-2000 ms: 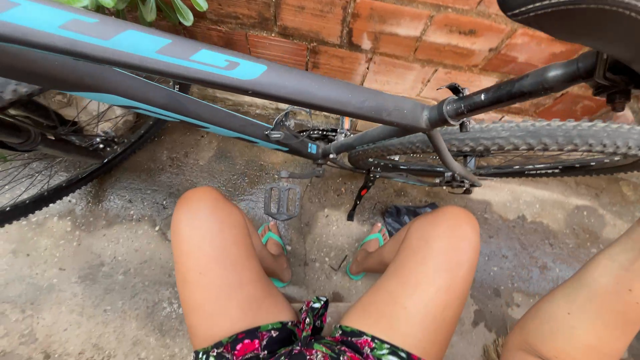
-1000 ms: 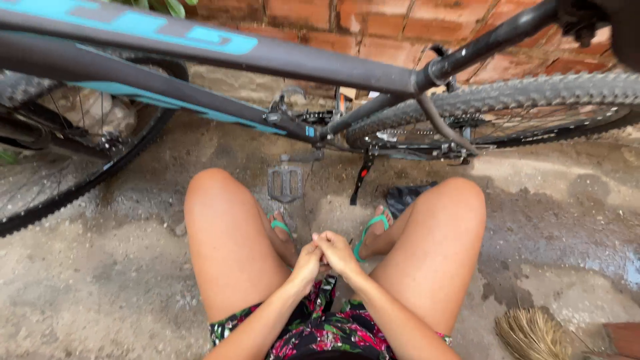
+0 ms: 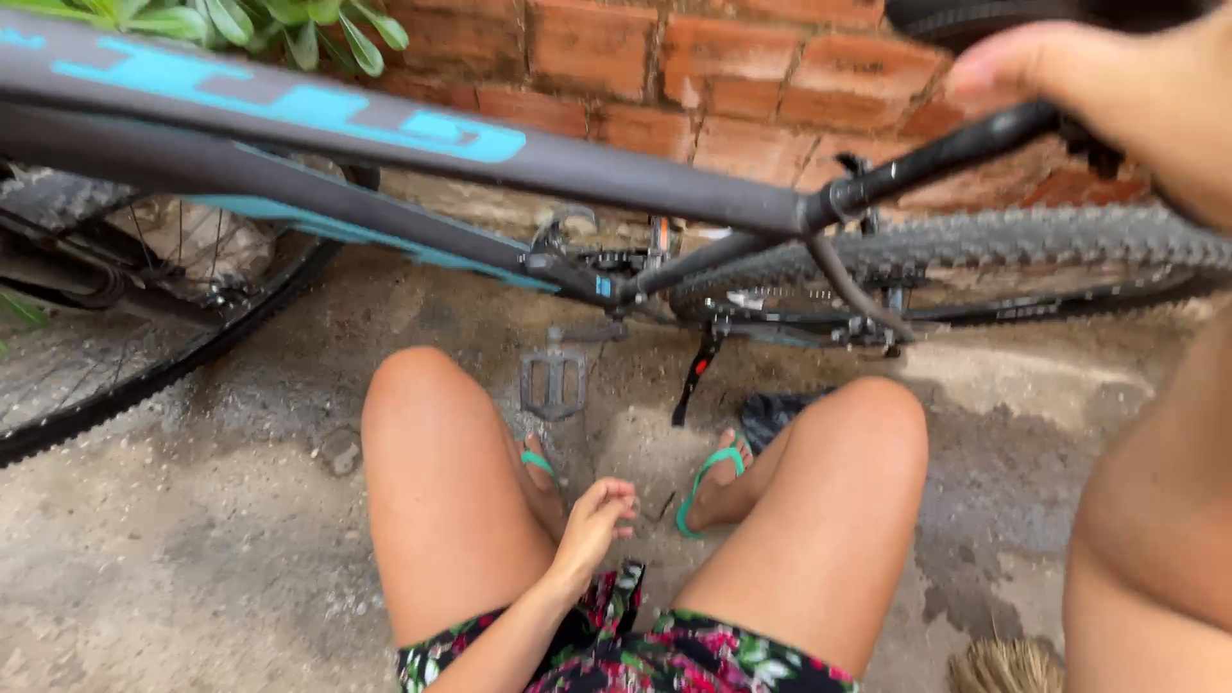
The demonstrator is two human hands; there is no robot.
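Note:
A bicycle with a dark frame [image 3: 654, 188] and blue lettering stands across the view. My right hand [image 3: 1088, 96] is raised at the upper right beside the black saddle [image 3: 1020, 13], thumb spread from the rest; part of it lies beyond the view, and whether it touches the saddle is unclear. My left hand [image 3: 602, 515] hangs between my knees with loosely curled fingers and nothing in it. Below the frame are a pedal [image 3: 553, 383] and a black kickstand [image 3: 696, 375]. The knobby rear tyre [image 3: 1039, 236] runs to the right.
Behind the bicycle is a brick wall [image 3: 597, 58], with a leafy plant [image 3: 231, 24] at the upper left. The front wheel [image 3: 279, 308] is at left. A dark cloth or bag [image 3: 765, 416] lies near my right foot. Broom bristles [image 3: 1006, 666] show at the lower right on wet concrete.
My hands were together between my knees one second ago and are now apart. The right has risen to the saddle area; the left remains low between my knees.

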